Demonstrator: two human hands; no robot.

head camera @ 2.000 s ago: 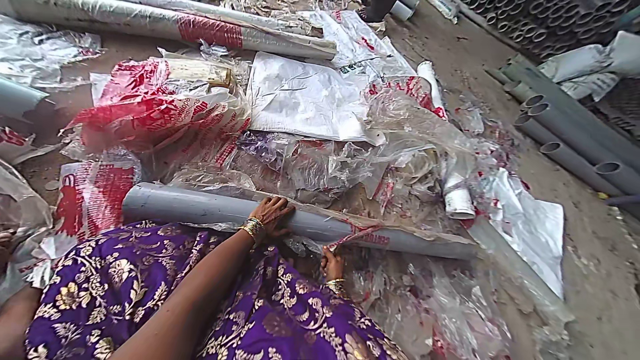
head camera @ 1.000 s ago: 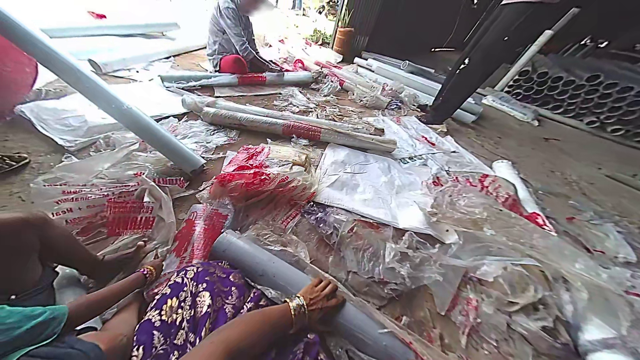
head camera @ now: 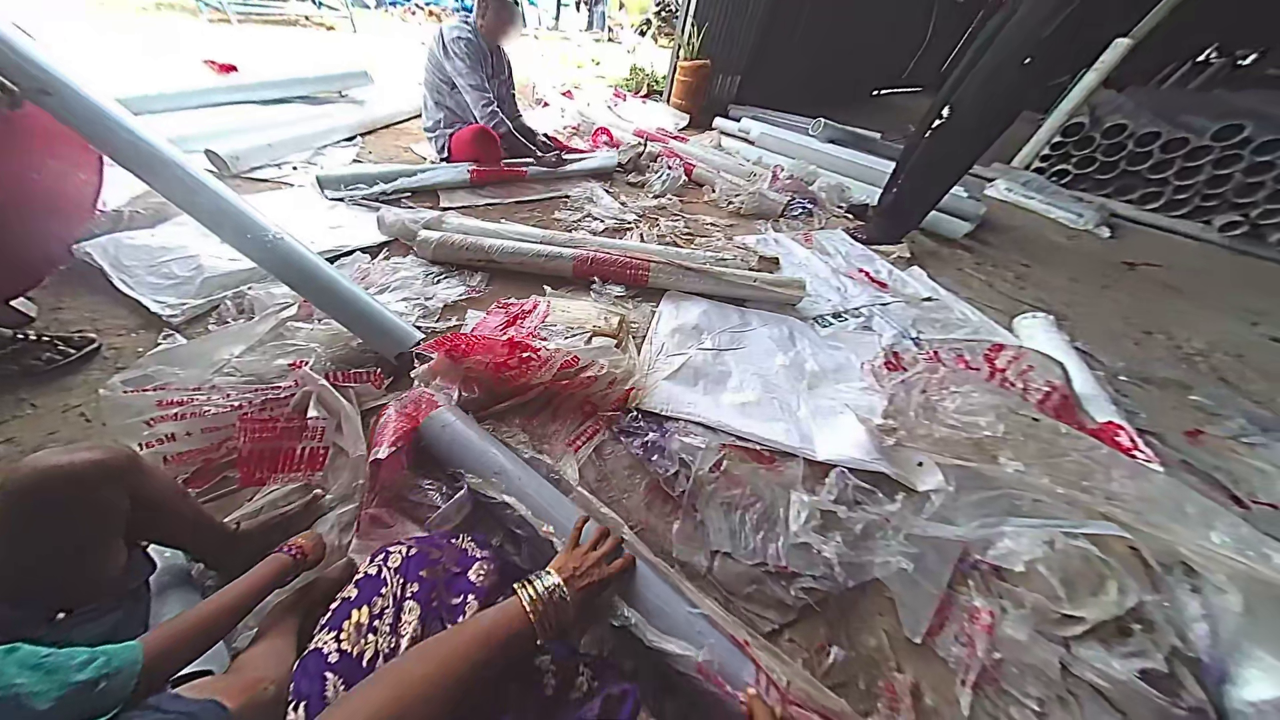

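Observation:
My left hand (head camera: pixel 590 565), with bangles at the wrist, lies over a grey plastic pipe (head camera: pixel 500 475), its fingers curved on the pipe's upper side. Clear film with red print lies along the pipe. Only a small part of my right hand (head camera: pixel 760 706) shows at the bottom edge, beside the pipe and film; its grip is hidden. Another grey pipe (head camera: pixel 230 205) slants down from the upper left, its lower end close to the far end of mine. Purple and gold patterned cloth (head camera: pixel 400 620) covers my lap.
A co-worker's hand (head camera: pixel 300 548) is at the left, by printed film (head camera: pixel 280 440). A white sheet (head camera: pixel 760 375) and wrapped pipes (head camera: pixel 610 268) lie ahead. Another person (head camera: pixel 465 90) sits beyond. A dark post (head camera: pixel 940 130) and stacked pipes (head camera: pixel 1150 165) stand right.
The view has swung up and left since the first frame, so my right hand is nearly out of sight. The slanted pipe's lower end has come nearer to the end of my pipe.

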